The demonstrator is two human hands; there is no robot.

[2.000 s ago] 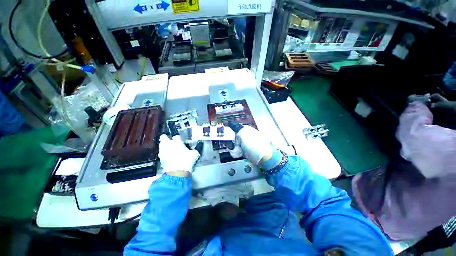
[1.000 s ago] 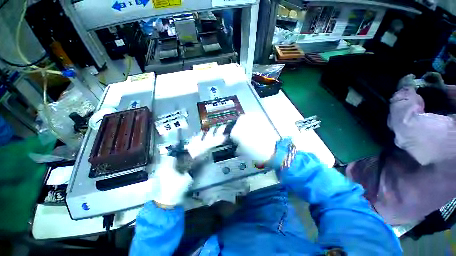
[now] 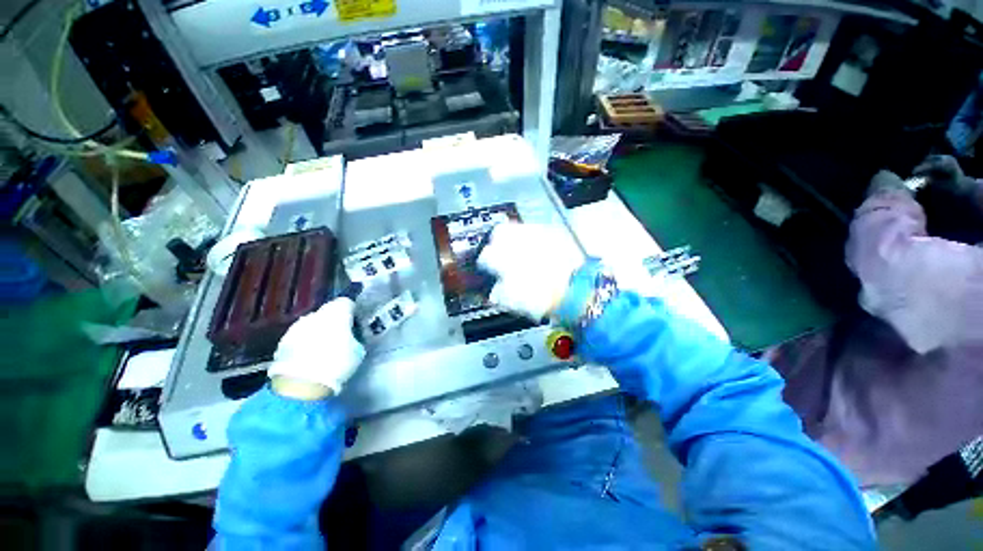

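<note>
My right hand (image 3: 528,267), in a white glove with dark fingertips, is over the right brown fixture (image 3: 457,282); its fingertips are at a white part (image 3: 470,243) in the fixture, and whether they grip it cannot be told. My left hand (image 3: 321,347), gloved too, is at the front edge of the left brown slotted fixture (image 3: 276,288), near a loose white part with dark squares (image 3: 390,313); its fingers are partly hidden. More loose white parts (image 3: 379,265) lie on the plate between the fixtures.
A red emergency stop (image 3: 562,344) and two round buttons (image 3: 508,356) are on the machine's front edge. A black box with bags (image 3: 580,181) stands right rear. Silver parts (image 3: 673,262) lie on the white table at right. A person in pink (image 3: 916,280) sits at right.
The white part held between both hands two seconds ago is no longer between them. My left hand has moved left, away from my right hand. A loose white part now shows at the plate's front middle.
</note>
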